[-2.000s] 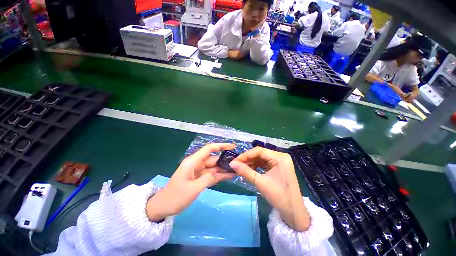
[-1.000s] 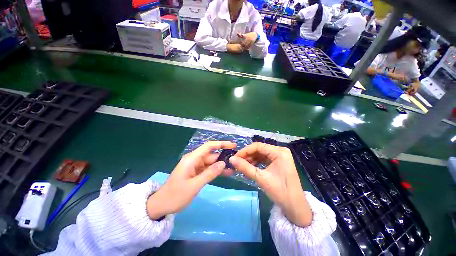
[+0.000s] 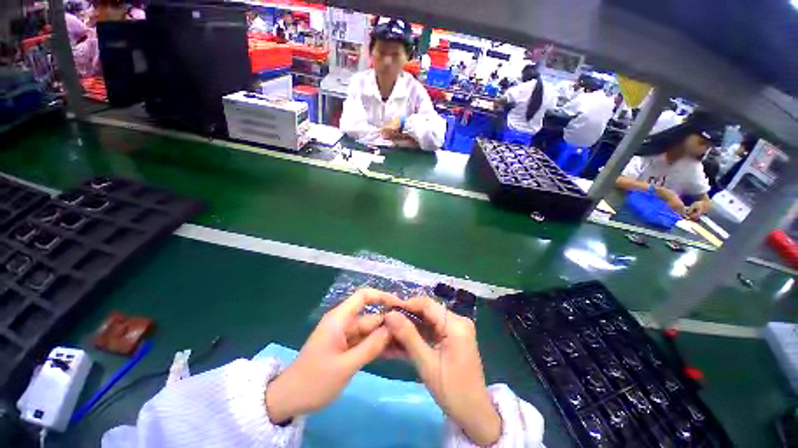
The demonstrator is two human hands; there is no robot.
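My left hand (image 3: 337, 354) and my right hand (image 3: 442, 354) meet at the fingertips in the middle of the view. The small black unit between them is almost wholly hidden by the fingers; only a dark sliver shows. The light-blue sheet (image 3: 376, 409) lies under and in front of my hands. Crinkled clear plastic (image 3: 350, 284) lies beyond them, with small black pieces (image 3: 455, 297) at its right edge. The glossy black right tray (image 3: 604, 367) has glinting contents in its pockets.
Left are black trays (image 3: 87, 236), a brown piece (image 3: 122, 332), a blue stick (image 3: 112, 382), a cable and a white box (image 3: 55, 388). A red-handled tool (image 3: 693, 374) lies beyond the right tray. Across the bench are a seated person (image 3: 389, 105), a white instrument (image 3: 262, 120) and a stacked tray (image 3: 529, 175).
The camera view has tilted up, so the bench things sit lower. My fingertips have closed together and now cover the black unit. The person opposite has shifted posture.
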